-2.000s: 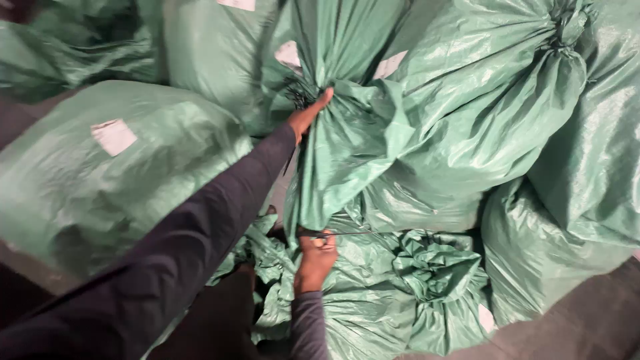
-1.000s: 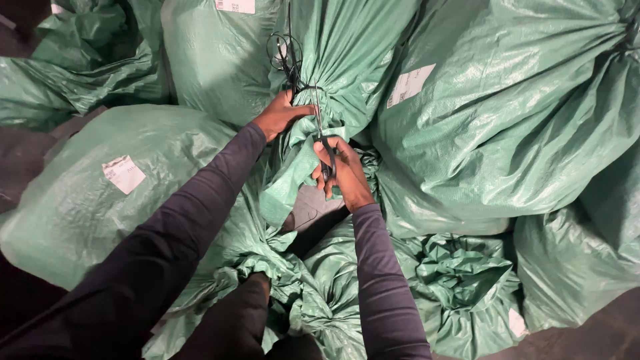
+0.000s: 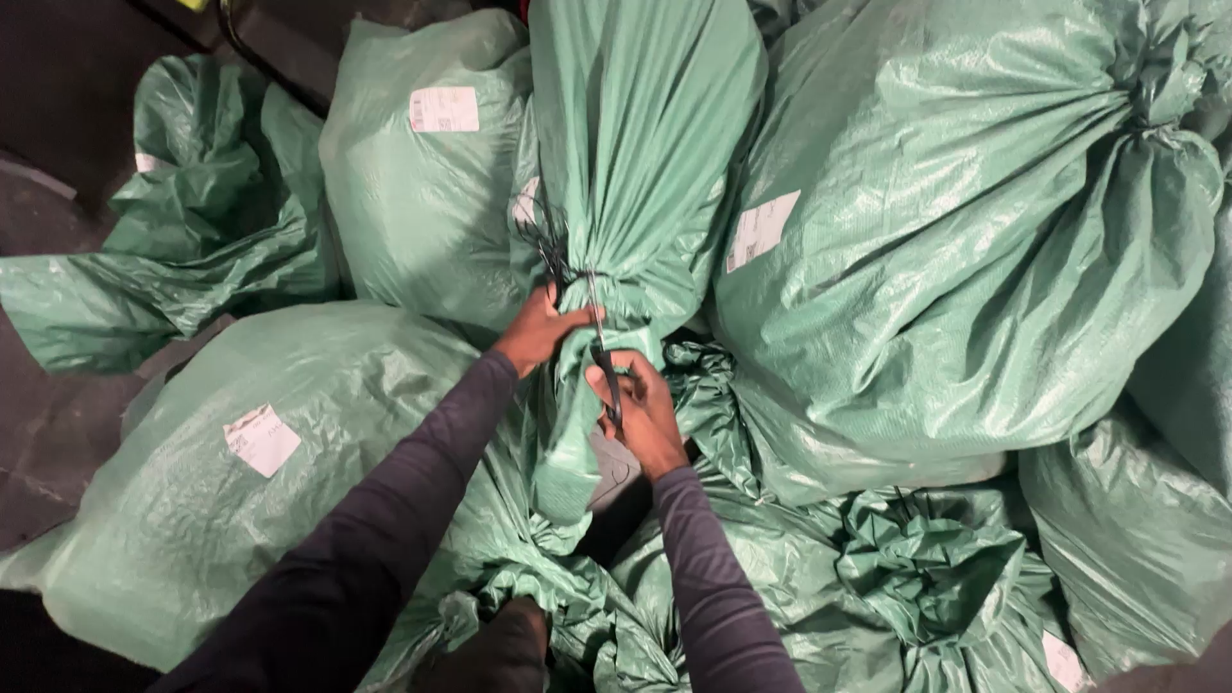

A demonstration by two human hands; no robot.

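A green woven plastic sack is gathered at its neck by black cord with loose loops on the left. My left hand grips the bunched neck just below the tie, its thumb reaching across the folds. My right hand holds scissors by their black handles, with the metal blades pointing up to the cord at the tie. Whether the blades are apart is too small to tell. The sack's loose mouth hangs down below my left hand.
Full green sacks with paper labels lie close around: a large one on the right, one at lower left, one behind. A slack, crumpled sack is at upper left. A gathered sack sits at lower right.
My right hand has moved up from the sack's loose lower end, and scissors now show in it at the tie. My left hand stays near the neck.
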